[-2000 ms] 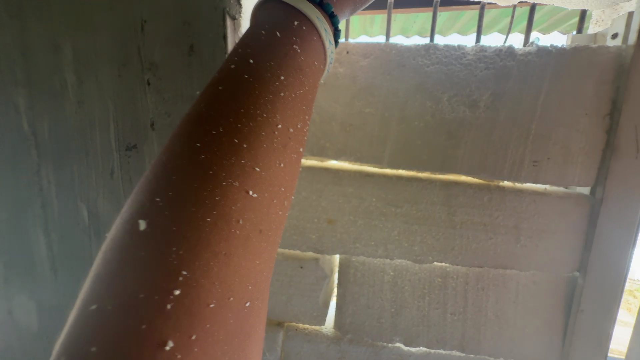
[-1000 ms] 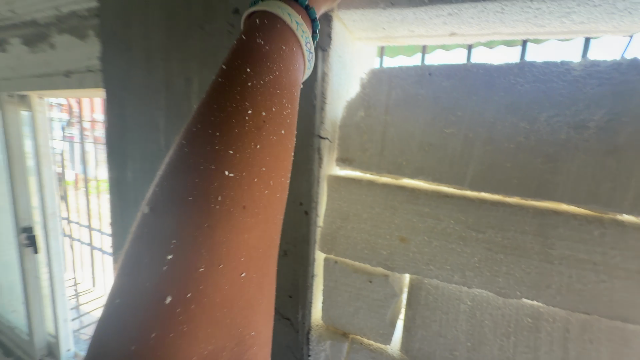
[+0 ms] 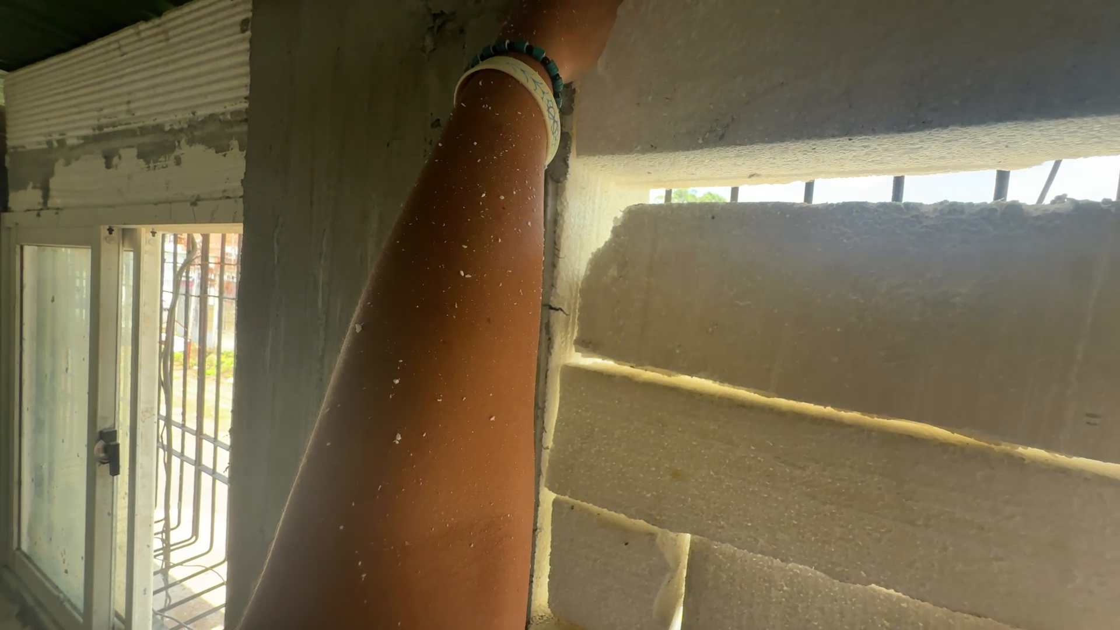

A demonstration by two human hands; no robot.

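My left forearm rises from the bottom edge through the middle of the head view, dotted with white flecks. A pale patterned wristband and a teal beaded bracelet circle the wrist. Only the base of my left hand shows at the top edge, beside the grey wall edge; its fingers, and anything in them, are out of frame. To its right are large pale, rough blocks: an upper block, a long middle block and smaller ones below. Light shows through their joints. My right hand is out of view.
A pale slab spans above a narrow gap with vertical bars. A grey wall column stands behind my arm. Farther left are a white-framed sliding window and a metal grille, with pale corrugated material above.
The view has swung left, bringing the window and more wall into sight. My left arm stays raised, with the hand at or beyond the top edge throughout.
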